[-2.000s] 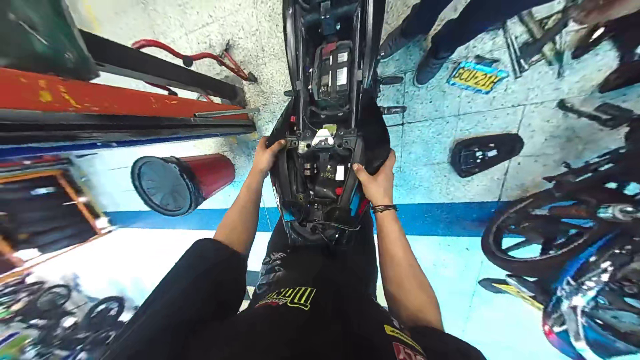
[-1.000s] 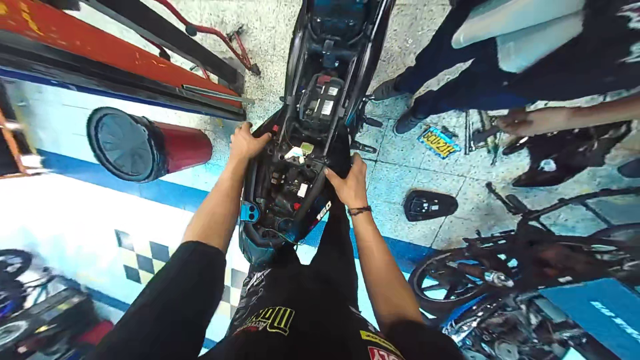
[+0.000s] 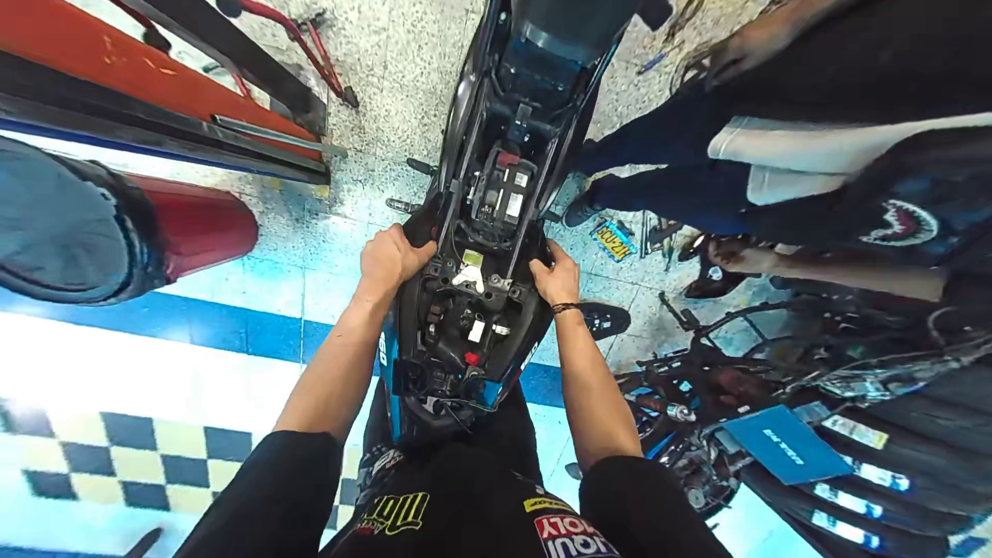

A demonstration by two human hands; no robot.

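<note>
A motorcycle's uncovered frame (image 3: 457, 310) runs up the middle of the view, its rear part toward my body. A black battery (image 3: 505, 198) with white labels sits in its central bay, and wiring and a red connector (image 3: 471, 359) show nearer me. My left hand (image 3: 394, 257) grips the black side panel on the left of the frame, thumb on top. My right hand (image 3: 558, 275) rests on the opposite side panel, fingers over its outer edge; whether they curl under it is hidden.
A red bin (image 3: 201, 225) with a black rim and an orange lift beam (image 3: 155, 77) stand left. On the right are a person (image 3: 666, 170) in dark clothes, a licence plate (image 3: 614, 239) on the floor, a black seat-like part (image 3: 606, 319) and a partly dismantled motorcycle (image 3: 697, 418).
The view has shifted and come closer to the motorcycle. Both hands stay on its side panels. The other person on the right shows more fully than two seconds ago.
</note>
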